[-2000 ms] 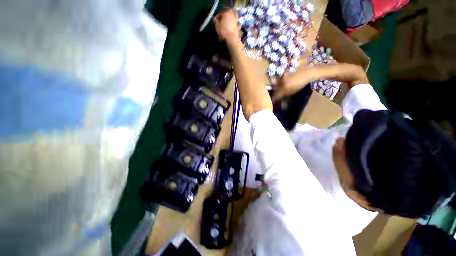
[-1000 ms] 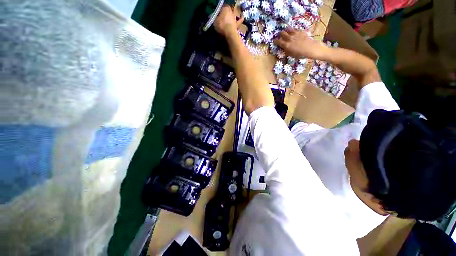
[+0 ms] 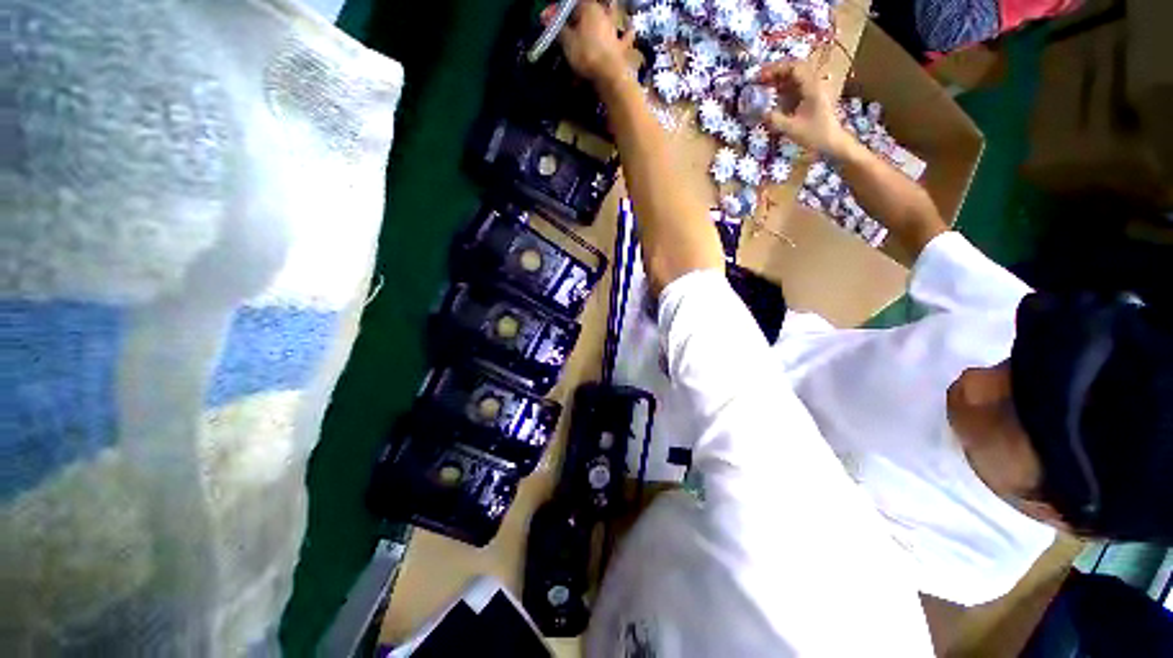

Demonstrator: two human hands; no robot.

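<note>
Neither of my hands is in view. A row of several black plastic housings, each with a round pale disc, lies along the far edge of the tan bench. Two more black housings with silver-white discs lie end to end nearer the other worker; one is the upper housing, the other the lower housing. A dark flat panel with a white edge is cut off by the bottom edge.
Another worker in a white shirt leans over the bench, one hand on star-like wired modules, the other near a housing at the top. A cardboard box holds more modules. A white and blue woven sheet or sack fills the left side.
The other worker's hand on the right has moved up to the module pile and now holds a module. The head there has shifted right. The woven sheet's outline has shifted slightly.
</note>
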